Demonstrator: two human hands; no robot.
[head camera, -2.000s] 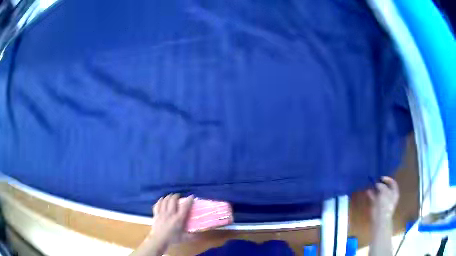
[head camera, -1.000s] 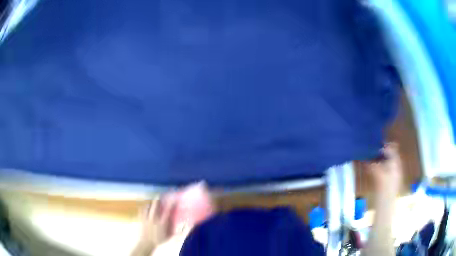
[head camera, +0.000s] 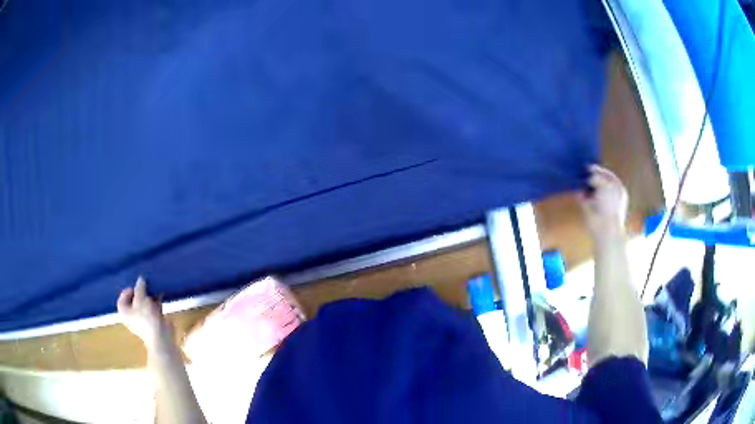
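Navy fabric (head camera: 314, 124) covers most of the table, with a long crease slanting across its near part. My right hand (head camera: 606, 197) is shut on the fabric's near right corner; folds fan out from it. My left hand (head camera: 142, 310) is at the near edge on the left, fingertips pinching the fabric edge. A pinkish-white block (head camera: 248, 319) lies at the table's near edge, right of my left hand, untouched. A thin white strip (head camera: 397, 251) shows beneath the cloth edge.
A pale metal bar (head camera: 509, 273) with blue parts crosses the near table edge. The brown table surface (head camera: 633, 124) shows at the right. A bright blue roll (head camera: 704, 74) and a white rail stand beyond it. A dark cord hangs at the right; mixed items lie below.
My left hand has let go of the pink block and moved left to the fabric edge. My right hand has moved up and left with the fabric corner, and the view has shifted.
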